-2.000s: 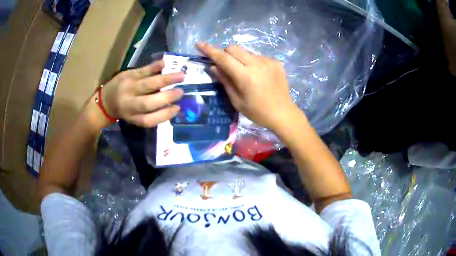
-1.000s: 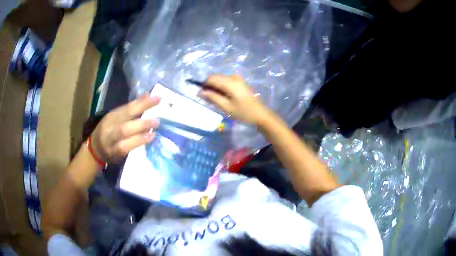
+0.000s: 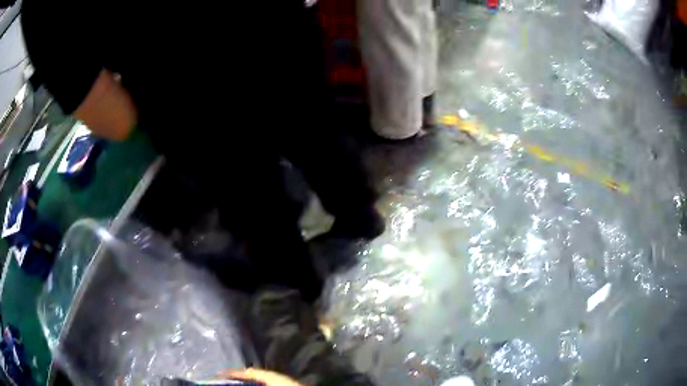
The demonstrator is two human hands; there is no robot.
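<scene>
Part of a hand, apparently my right hand [image 3: 264, 375], shows at the bottom edge, cut off and blurred. A dark and pale edge lies against its left side; whether it is the tool or a box is unclear. My left hand is out of the picture. The large clear plastic bag [image 3: 162, 324] spreads open and crumpled at the lower left. The retail box with the phone picture cannot be made out in my hands.
Several blue and white boxes [image 3: 78, 153] lie on the green belt [image 3: 113, 177] at left. A person in black [image 3: 226, 113] bends beside it. Pale trouser legs [image 3: 395, 68] stand behind. Shiny film scraps [image 3: 512, 249] litter the grey floor, which has a yellow line [image 3: 542, 154].
The view has swung far to the right. The carton, the held box and my left hand have left the picture. The bag now appears lower left, and my right hand only at the bottom edge.
</scene>
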